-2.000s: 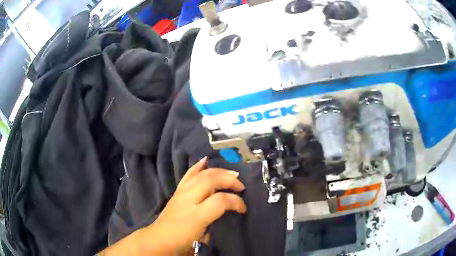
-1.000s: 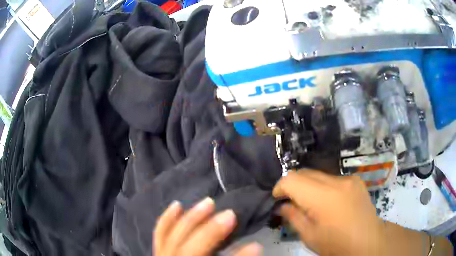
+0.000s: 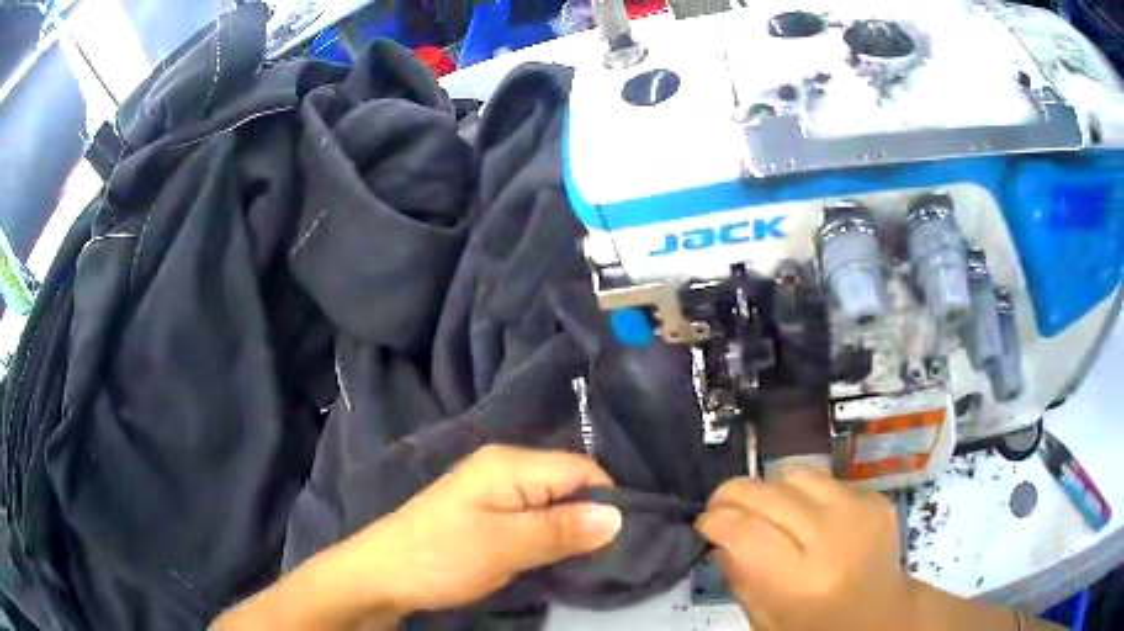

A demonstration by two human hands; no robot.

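A dark charcoal garment piece (image 3: 635, 425) runs from the needle area (image 3: 727, 382) toward me, with a short pale stitched line on it. My left hand (image 3: 505, 524) pinches a fold of it between thumb and fingers, left of the foot. My right hand (image 3: 801, 536) pinches the cloth edge just below the presser foot. The hands are close together, with a narrow doubled strip between them. The cloth edge under my right fingers is hidden. A larger pile of the same cloth (image 3: 185, 358) fills the left side.
The white overlock machine (image 3: 653, 148) with blue stripe stands at the right, with grey tension dials (image 3: 853, 271) and an orange-and-white label (image 3: 895, 441). A red-and-blue item (image 3: 1077, 487) and black specks lie on the white table (image 3: 986, 542). Blue bins are behind.
Compared with one second ago, my left hand has closed on the cloth and moved up into fuller view. My right hand has shifted slightly down. The camera view has shifted.
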